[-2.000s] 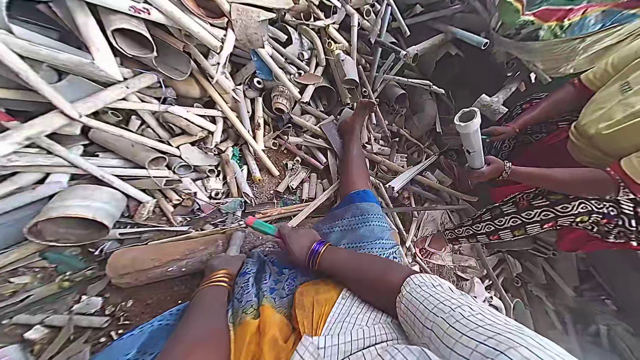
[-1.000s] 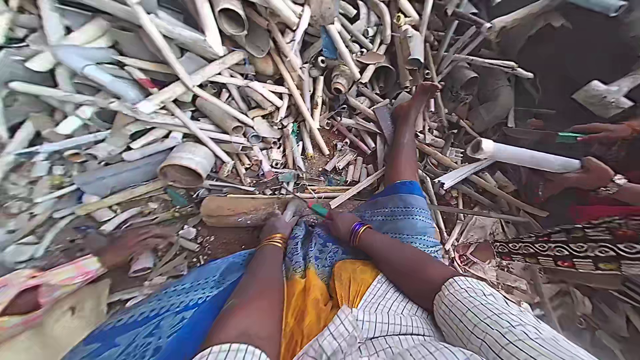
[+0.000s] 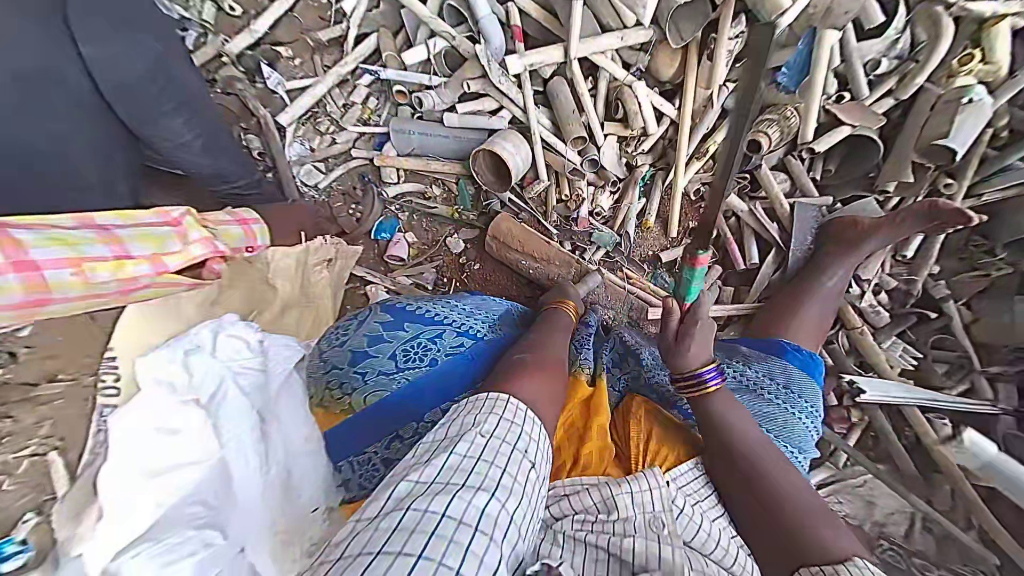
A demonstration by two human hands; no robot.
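My right hand (image 3: pixel 688 332) grips the green and red wrapped handle of a long-bladed knife (image 3: pixel 732 136), its dark blade raised and pointing away from me over the pipe heap. In my left hand (image 3: pixel 558 298) is a short piece of pipe (image 3: pixel 589 283), held near a thick wooden block (image 3: pixel 532 250) on the ground before my lap. Most of the pipe piece is covered by my fingers. A blue patterned cloth (image 3: pixel 416 344) covers my legs, and my bare foot (image 3: pixel 904 224) rests among the scrap at the right.
Scrap plastic pipes (image 3: pixel 440 138) and sticks are heaped ahead and to the right. At the left, another person's arm in a checked sleeve (image 3: pixel 136 252) reaches in above a sack (image 3: pixel 312 268) and a white plastic bag (image 3: pixel 200 448). A person in dark clothing is at the upper left.
The view has swung left. My right hand has raised the knife off the area by my left hand, and its blade now shows plainly. The person with a white pipe at right is out of view.
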